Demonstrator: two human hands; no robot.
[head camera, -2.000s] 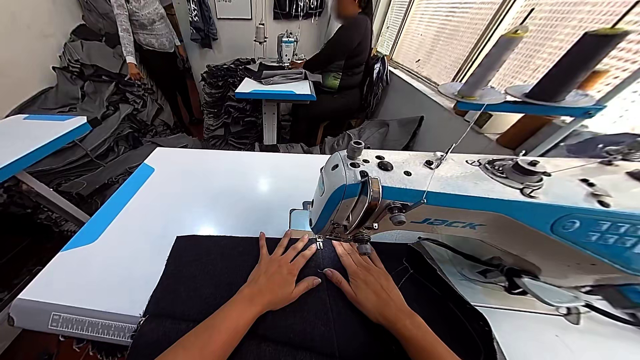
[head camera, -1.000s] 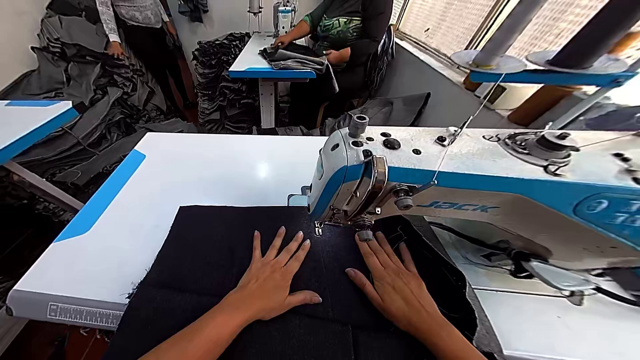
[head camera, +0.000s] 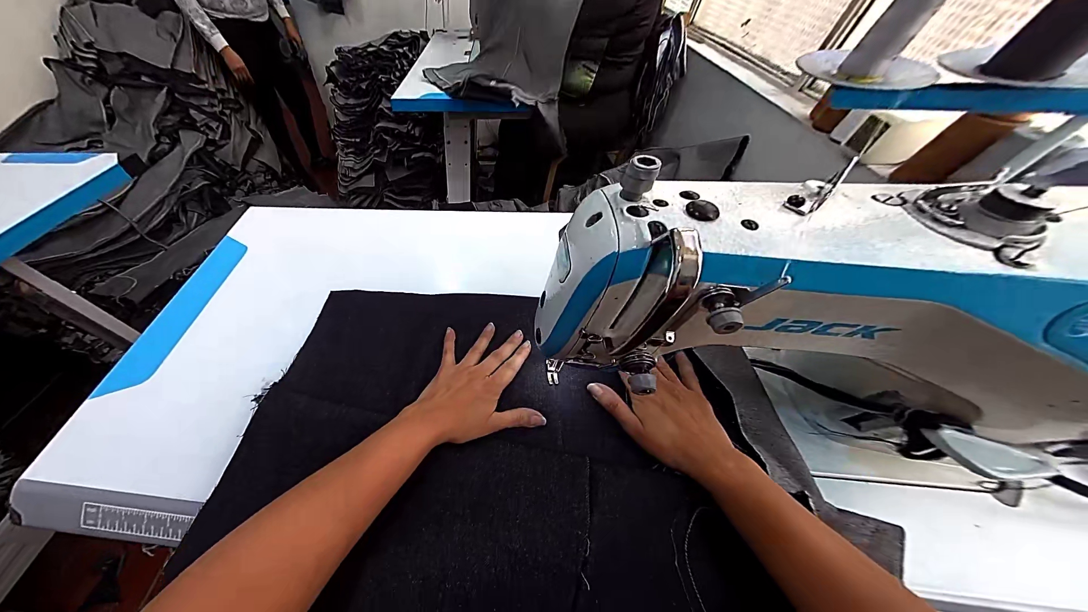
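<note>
Dark denim fabric (head camera: 391, 374) lies spread over the white sewing table and under the head of a Jack industrial sewing machine (head camera: 816, 314). My left hand (head camera: 476, 391) rests flat on the cloth with fingers spread, just left of the presser foot (head camera: 553, 372). On the other side of the foot, my right hand (head camera: 676, 416) lies palm down on the denim, its fingertips partly hidden by the machine's head. The presser foot is over the cloth between both hands; the needle cannot be made out. A seam runs down the fabric below the foot.
Thread cones (head camera: 892, 34) stand on a rack at upper right. Heaped grey garments (head camera: 127, 76) fill the back left, near a standing person (head camera: 272, 85). Another worker, behind a raised grey garment (head camera: 527, 51), is at a farther table (head camera: 416, 85). A table corner (head camera: 59, 200) juts in at left.
The denim has moved away from me beneath the machine, and more of it shows behind the foot. The farther worker has lifted a grey garment that lay on the table before.
</note>
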